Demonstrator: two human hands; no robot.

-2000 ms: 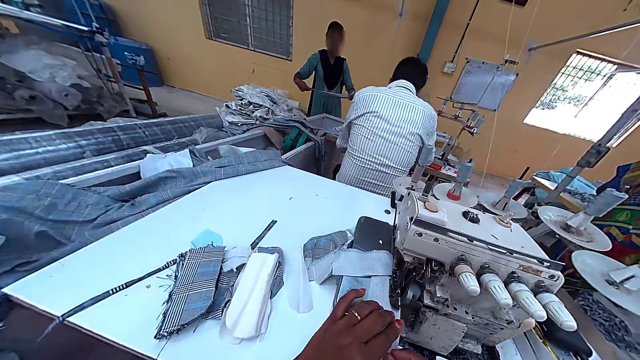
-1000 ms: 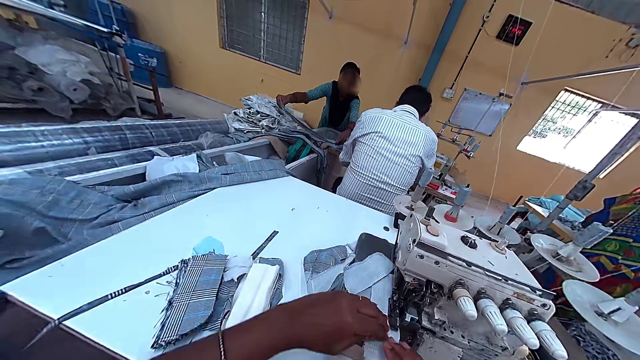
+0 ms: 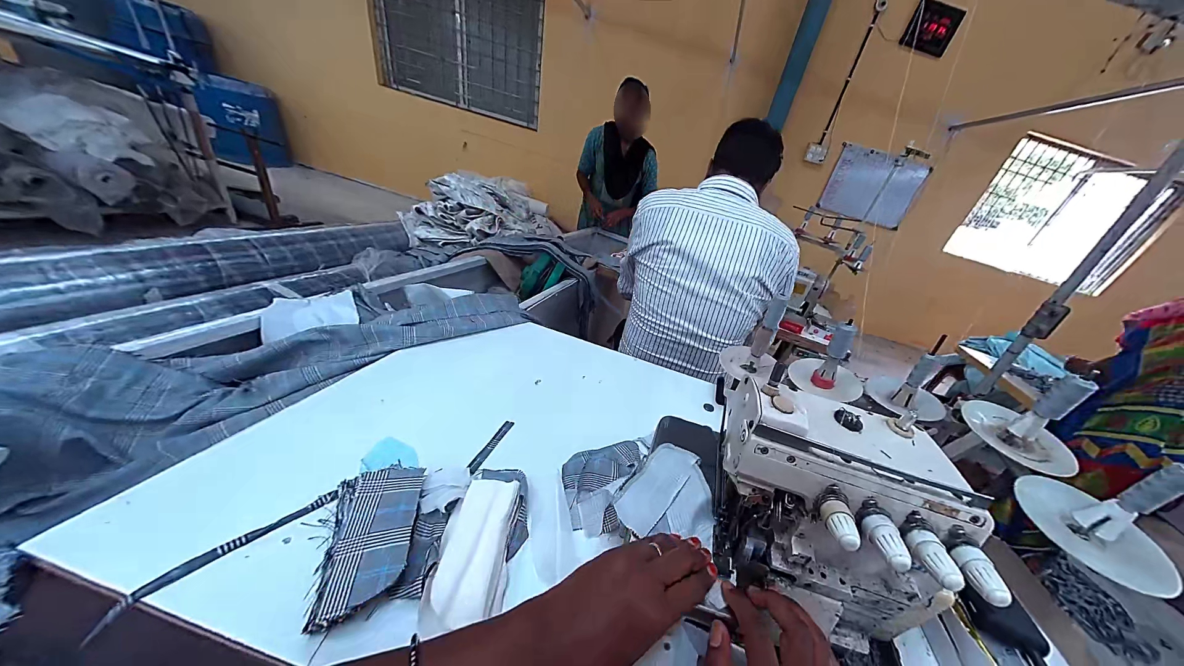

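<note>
An overlock sewing machine (image 3: 851,481) stands on the white table (image 3: 435,388), with its thread tension knobs facing me. Close to its needle area, my left hand (image 3: 638,583) lies with bent fingers on a small light fabric piece (image 3: 715,594). My right hand (image 3: 772,624) is beside it, thumb and fingertips at the same piece, which the hands partly hide. Just beyond my left hand are pale and checked fabric pieces (image 3: 661,490). Further left lie a stack of checked fabric pieces (image 3: 370,536) and a folded white fabric piece (image 3: 474,555).
A narrow fabric strip (image 3: 222,550) runs off the table's left edge. Grey checked cloth (image 3: 185,398) drapes over bins behind. Thread cones on stands (image 3: 1064,398) are at the right. A person in a striped shirt (image 3: 712,264) is ahead, and another person (image 3: 618,166) stands beyond.
My left hand has come to the machine's front from the lower left since the middle earlier frame's reach began; the person beyond has drawn their arms in from the cloth pile.
</note>
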